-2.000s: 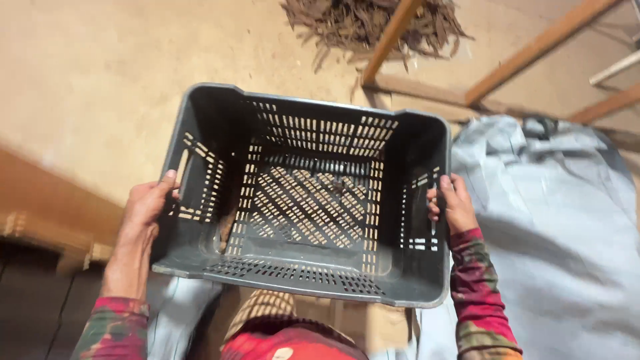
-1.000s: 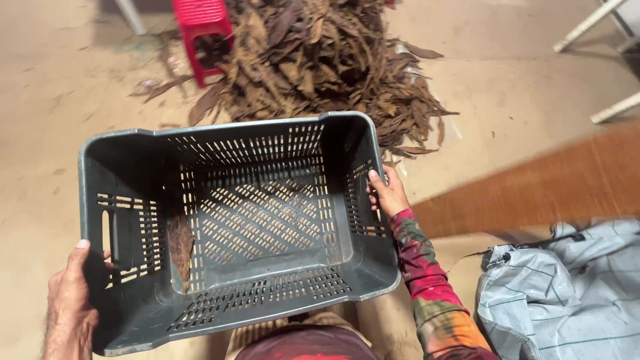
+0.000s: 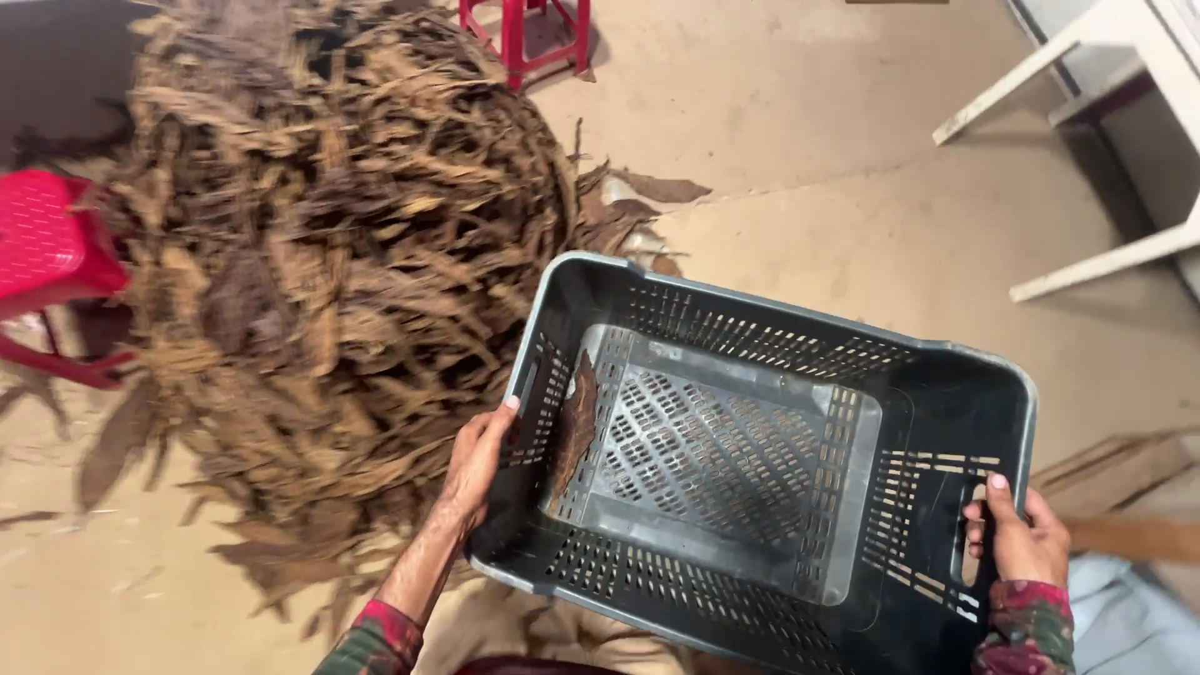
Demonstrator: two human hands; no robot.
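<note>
A black plastic crate (image 3: 712,450) with slotted walls and base is held in front of my body, tilted so its inside shows. My left hand (image 3: 476,461) grips its left end wall at the handle. At the right end my right hand (image 3: 1022,539) has its fingers through the handle slot and the thumb over the wall. One dried brown leaf (image 3: 577,427) lies inside, along the left edge of the crate's base. Just beyond and left of the crate rises a large heap of dried brown leaves (image 3: 347,253).
A red plastic stool (image 3: 42,244) stands at the heap's left, another red stool (image 3: 525,42) behind it. White legs of a table or stand (image 3: 1106,258) are at upper right. A wooden beam (image 3: 1134,537) and pale sheeting (image 3: 1125,609) lie at lower right; loose leaves litter the floor.
The view has moved, and the leaf heap now fills much of the left side. Both hands have kept hold of the crate, which is now beside the heap.
</note>
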